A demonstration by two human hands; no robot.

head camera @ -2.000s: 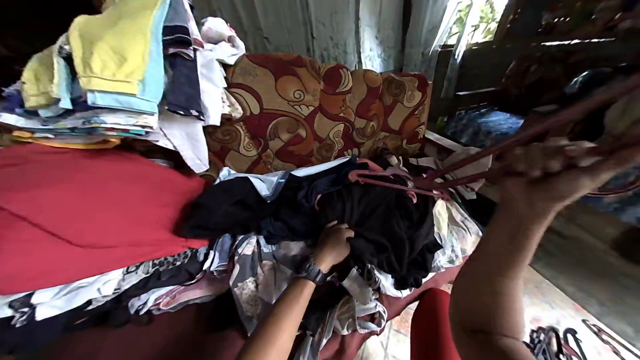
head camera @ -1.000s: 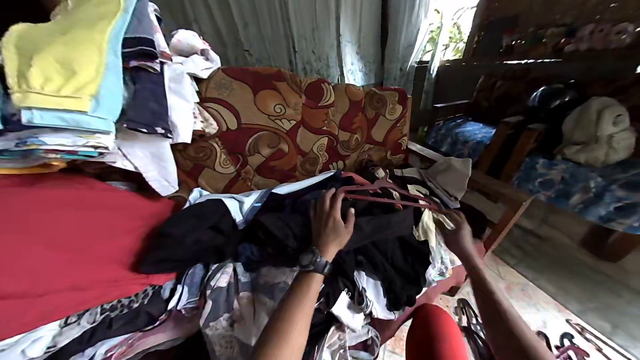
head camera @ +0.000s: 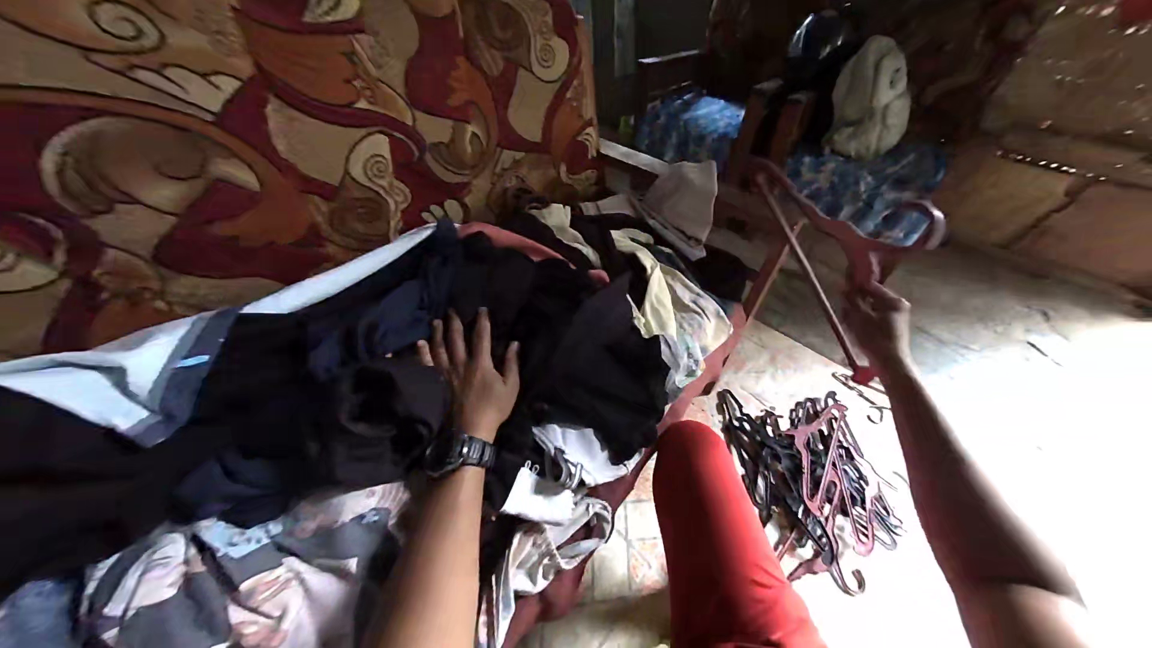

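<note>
My left hand point(head camera: 474, 369), with a dark watch at the wrist, lies with spread fingers on dark garments point(head camera: 351, 396) heaped on the sofa seat. Out to the right, my right hand point(head camera: 877, 324) grips a reddish-pink plastic clothes hanger point(head camera: 832, 234) with no garment on it. Below that hand, a pile of black and pink hangers point(head camera: 819, 486) lies on the tiled floor. Cream and white cloths point(head camera: 670, 306) rest at the right end of the heap.
A patterned sofa backrest point(head camera: 342, 117) stands behind the clothes. Printed garments point(head camera: 288, 567) lie along the near side. My red-clad knee point(head camera: 711, 504) is between the sofa and the hanger pile. A pale backpack point(head camera: 868, 99) sits on a blue-covered seat at the back right.
A second ago both hands were at the hanger over the dark clothes; my right hand has carried it off to the right. My left hand stays on the garments. The view has swung right and down.
</note>
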